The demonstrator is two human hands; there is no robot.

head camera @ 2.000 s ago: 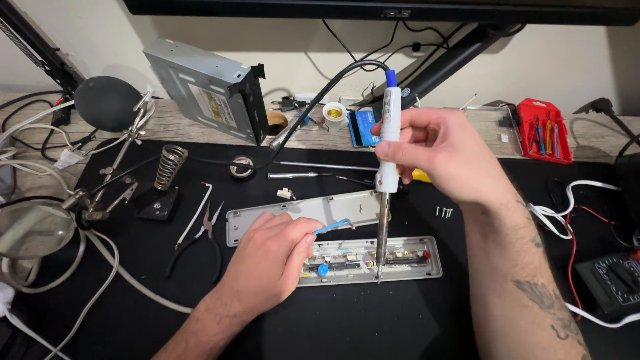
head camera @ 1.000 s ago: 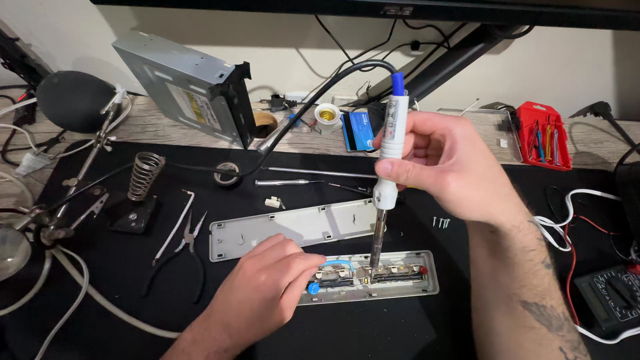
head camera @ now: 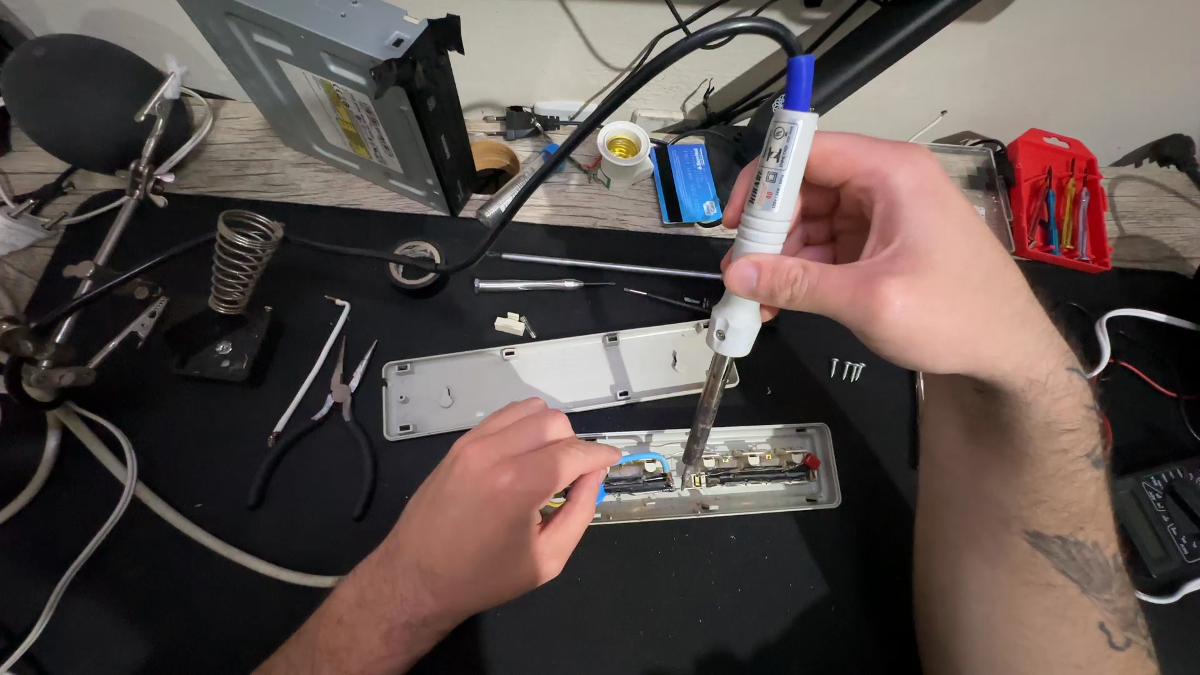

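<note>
My right hand grips the white handle of a soldering iron, tilted with its tip down at the middle of an opened power strip housing. Whether the tip touches metal there cannot be told. My left hand pinches a blue insulated wire between thumb and fingers at the left part of the housing, and hides that end. Inside the housing lie metal contacts, dark strips and a red part at the right end. Just behind it lies the housing's pale plastic cover, inner side up.
Long-nose pliers, a white wire piece and a spring iron stand are at left. A precision screwdriver and tape roll lie behind. Small screws, a red screwdriver case and a multimeter are at right.
Two seconds ago the iron's tip was at the housing's front edge; now it is at the middle of the inside. The blue wire's free end has moved down into the housing.
</note>
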